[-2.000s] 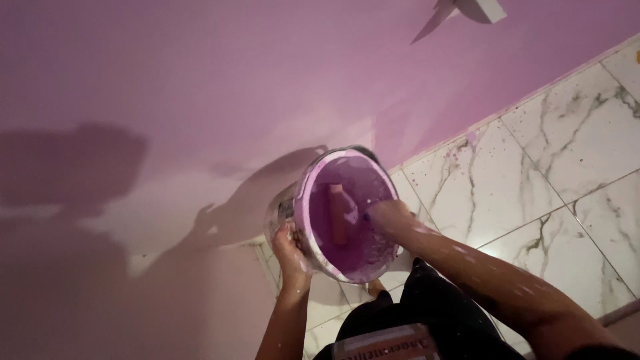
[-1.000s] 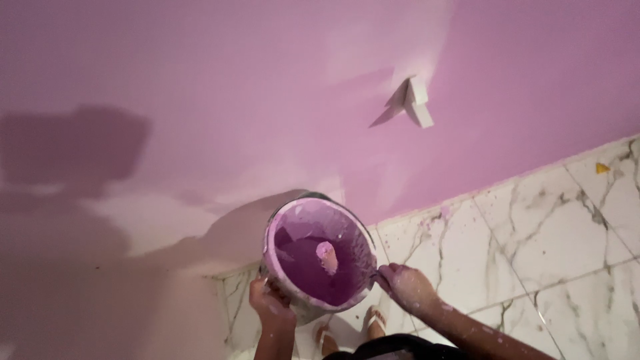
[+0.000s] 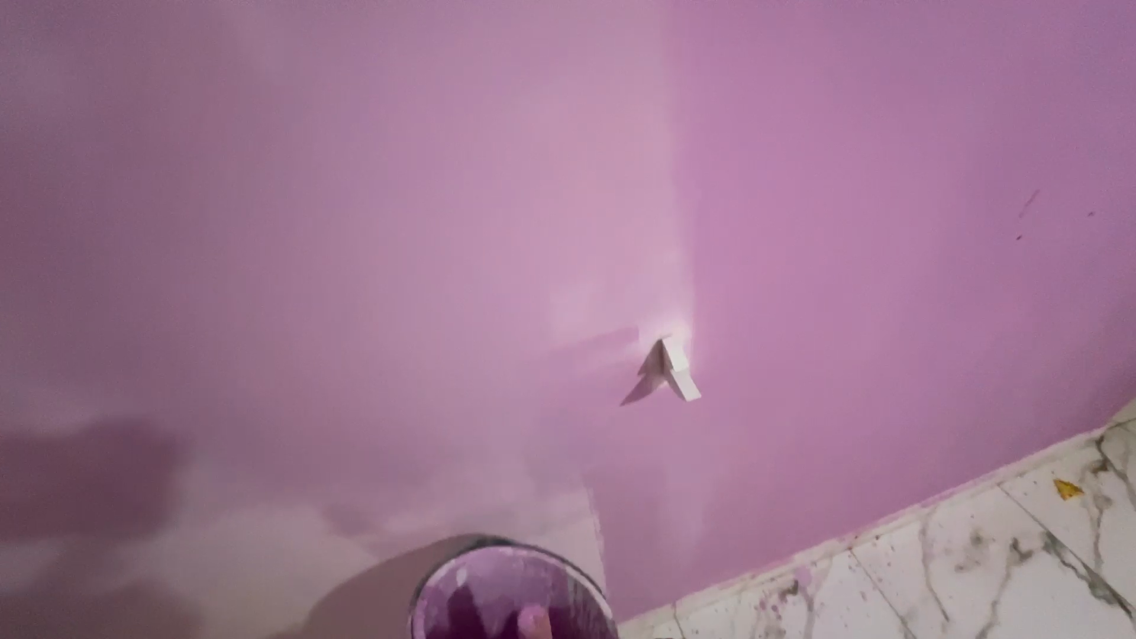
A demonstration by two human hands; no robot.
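A paint bucket (image 3: 510, 586) with purple paint inside shows only its upper part at the bottom edge of the head view. A pale pinkish object (image 3: 534, 621) stands in the paint, cut off by the frame. Both my left hand and my right hand are out of the frame, so what they hold is hidden. Behind the bucket rises the wall (image 3: 825, 266), painted pinkish purple, with a paler patch low on the left. A small white folded-looking fixture (image 3: 679, 368) juts from the wall above and right of the bucket.
White marble-look floor tiles (image 3: 887, 586) with grey veins run along the wall's base at the lower right, spotted with purple paint. A small yellow scrap (image 3: 1068, 489) lies on them. Dark shadows fall across the wall at the lower left.
The view has tilted up towards the wall, and both hands have left the frame. One second ago my left hand held the bucket's side and my right hand was at its rim.
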